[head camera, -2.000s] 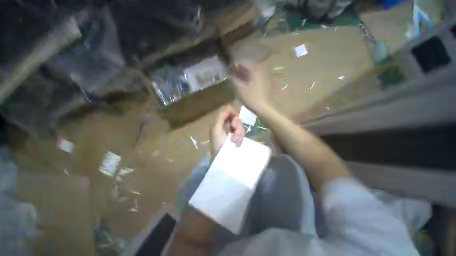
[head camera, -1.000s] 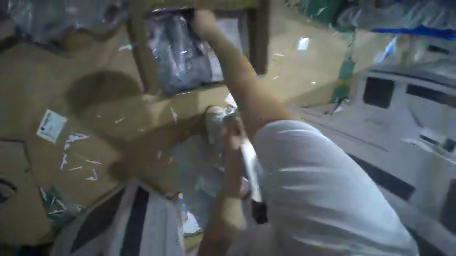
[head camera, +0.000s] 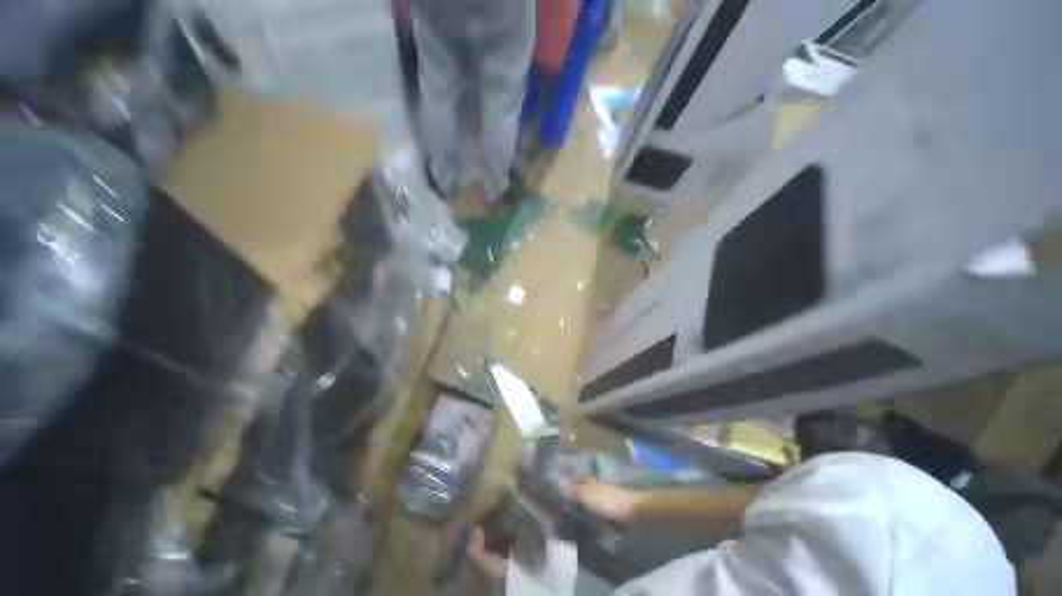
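The view is blurred. My left hand (head camera: 487, 557) is at the bottom edge, partly cut off, with its fingers at the side of a small white box (head camera: 542, 573). My right hand (head camera: 606, 501) reaches in from the right and is closed on a dark grey, shiny item (head camera: 545, 480) just above the white box. What this item is, I cannot tell. An open brown carton (head camera: 390, 530) lies left of my hands, with a film-wrapped grey packet (head camera: 448, 456) in it. A white strip (head camera: 518, 399) shows just beyond my hands.
Large white-grey printed cartons (head camera: 885, 268) with black patches fill the right. Crumpled clear film over dark bundles (head camera: 151, 291) covers the left, with a brown cardboard flap (head camera: 274, 175). A person's legs (head camera: 472, 93) stand at the top. Scraps and green pieces (head camera: 501, 239) lie on the floor.
The view has swung round, so my hands now appear lower. My right hand has come back from the open carton to beside my left hand, and a dark grey item is now between them.
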